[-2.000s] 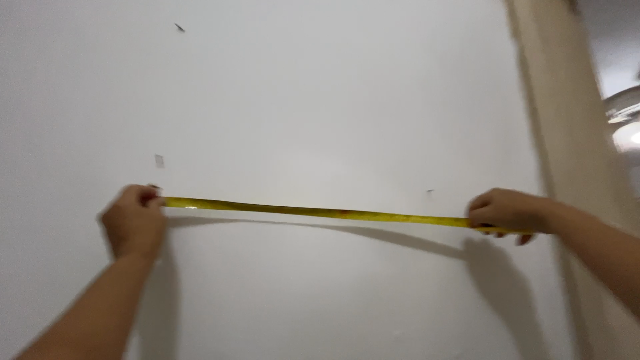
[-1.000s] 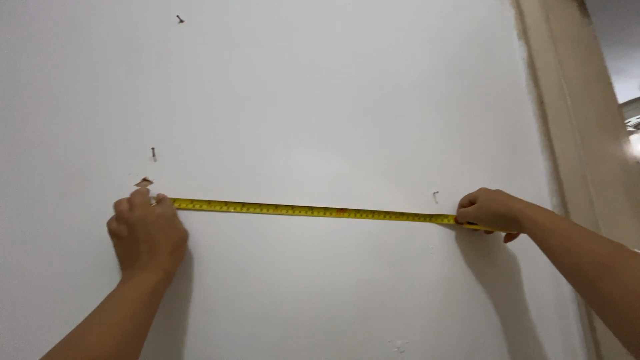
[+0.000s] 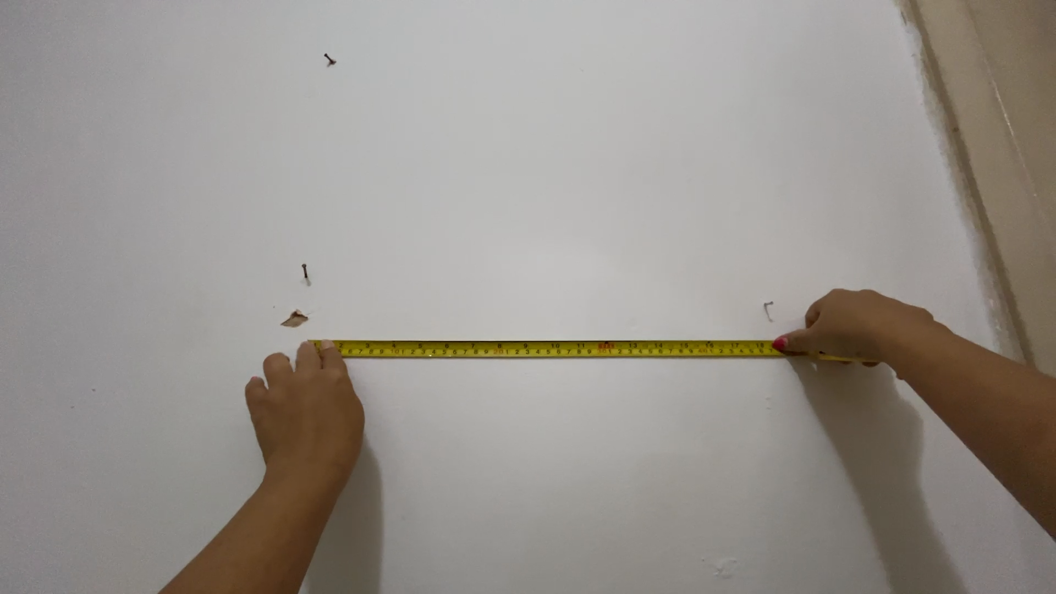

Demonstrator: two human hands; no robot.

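Observation:
A yellow measuring tape blade [image 3: 544,349] stretches nearly level across a white wall [image 3: 528,198]. At its left end my left hand [image 3: 309,408] presses the blade to the wall with its fingertips, just below a chipped spot [image 3: 294,318]. My right hand [image 3: 858,330] grips the blade toward the right, thumb on its face, below and right of a small bent nail [image 3: 768,311]. A short piece of blade shows beneath the right hand. No tape case can be made out.
One nail [image 3: 304,272] sticks out above the chipped spot, and another nail [image 3: 330,59] is higher up. Along the right side runs a beige frame or trim [image 3: 990,157] with a rough painted edge. A small rough patch [image 3: 720,566] marks the lower wall.
The blade was tilted down to the right and is now nearly level against the wall. My left hand has come off the chipped spot, which it partly covered a second ago.

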